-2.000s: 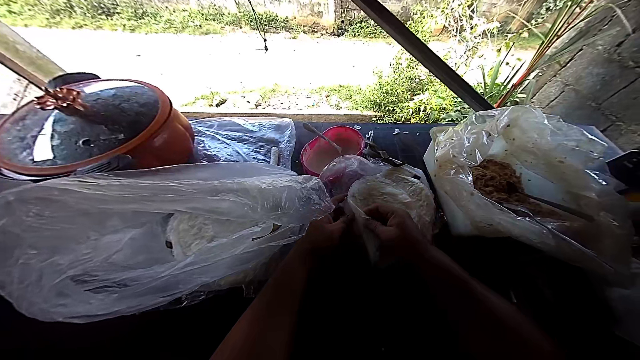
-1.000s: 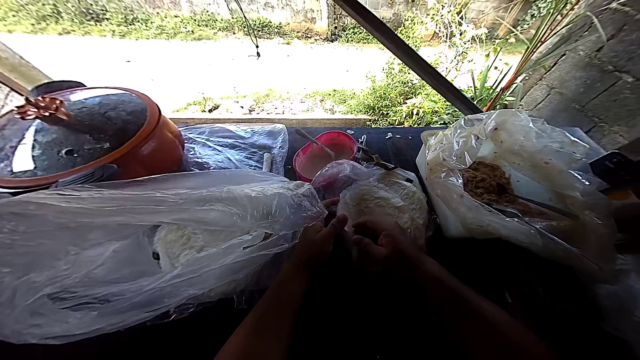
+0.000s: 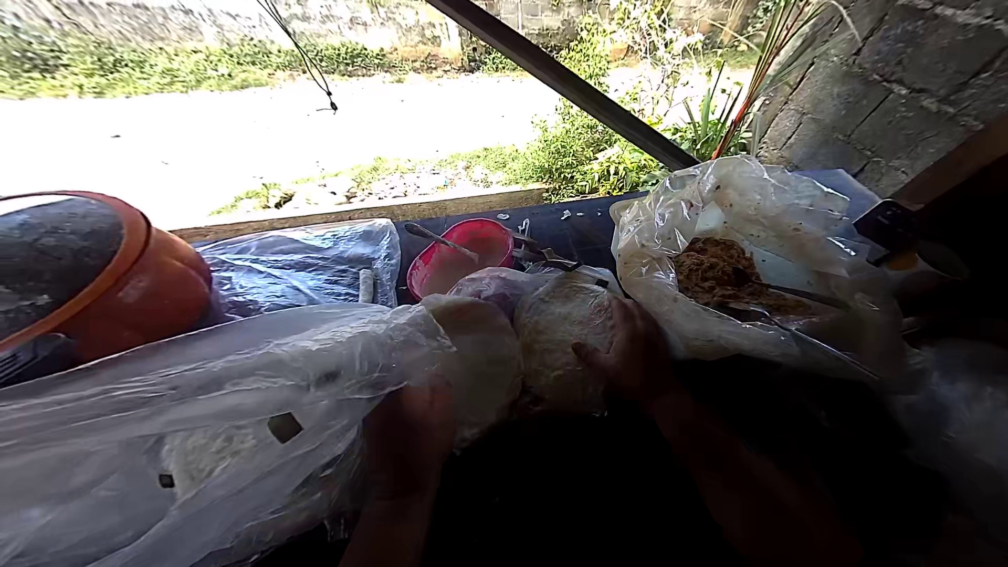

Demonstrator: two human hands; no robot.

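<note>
My right hand [image 3: 634, 350] rests against the right side of a pale round stack of thin flat sheets [image 3: 563, 339], thumb on top. My left hand [image 3: 409, 433] is dark and blurred at the edge of a large clear plastic bag [image 3: 315, 346]. One pale round sheet [image 3: 476, 358] lies between the hands, close to the left fingers; whether they grip it is unclear. Behind it stands a pink bowl [image 3: 425, 276] with a pale mixture and a spoon [image 3: 441, 240]. To the right, a plastic-lined container [image 3: 630, 236] holds a brown shredded filling [image 3: 717, 272] with utensils in it.
An orange pot [image 3: 169, 276] with a glass lid stands at the far left. A flat clear plastic packet [image 3: 315, 260] lies behind the large bag. A dark phone-like object [image 3: 886, 224] is at the right. A wooden ledge [image 3: 378, 211] edges the table, with a slanting dark beam [image 3: 567, 83] beyond.
My hands were together at the front of the stack and are now apart, left hand to the left, right hand at the stack's side. A round sheet now shows separately left of the stack.
</note>
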